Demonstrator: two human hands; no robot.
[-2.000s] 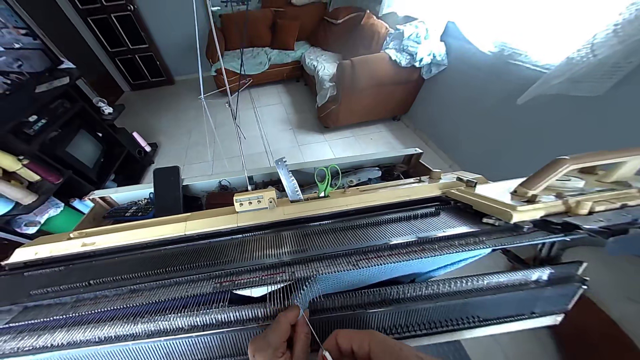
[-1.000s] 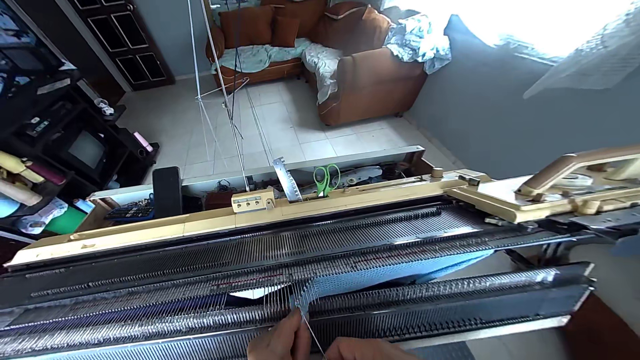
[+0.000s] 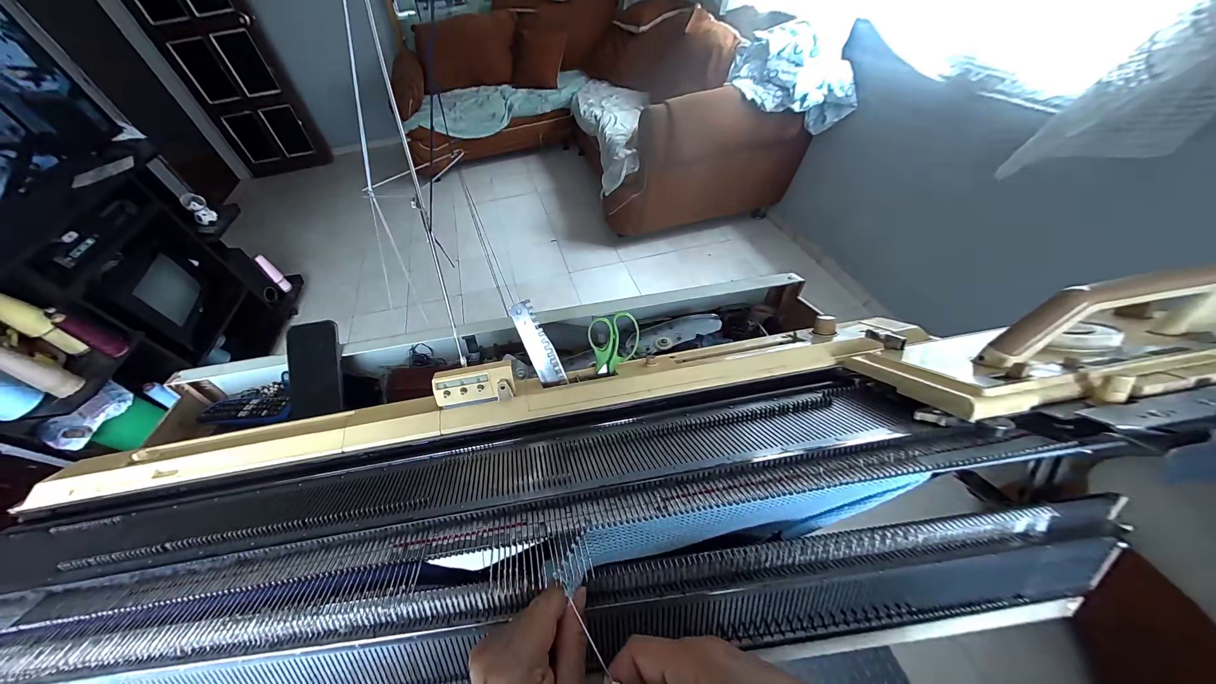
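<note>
A knitting machine with two needle beds (image 3: pixel 570 465) spans the view, and light blue knitted fabric (image 3: pixel 693 527) hangs between the beds. At the fabric's left edge my left hand (image 3: pixel 532 636) pinches the knitting or its yarn between thumb and fingers, over the near bed. A thin pale strand, perhaps yarn or a slender tool, runs from those fingertips down to my right hand (image 3: pixel 698 660), which holds its lower end. My right hand is partly cut off by the bottom edge. Many strands cross between the beds on the left.
The carriage with its handle (image 3: pixel 1073 323) sits at the right end. Behind the beds, green-handled scissors (image 3: pixel 611 342) and a metal comb-like strip (image 3: pixel 539 344) stand by a long tray (image 3: pixel 665 304). Yarn strands rise to tension wires (image 3: pixel 408 152). Beyond are a brown sofa (image 3: pixel 722 152) and dark shelves (image 3: pixel 142 256).
Both hands stay near the fabric's left edge. My right hand has moved a little lower and to the right since two seconds ago.
</note>
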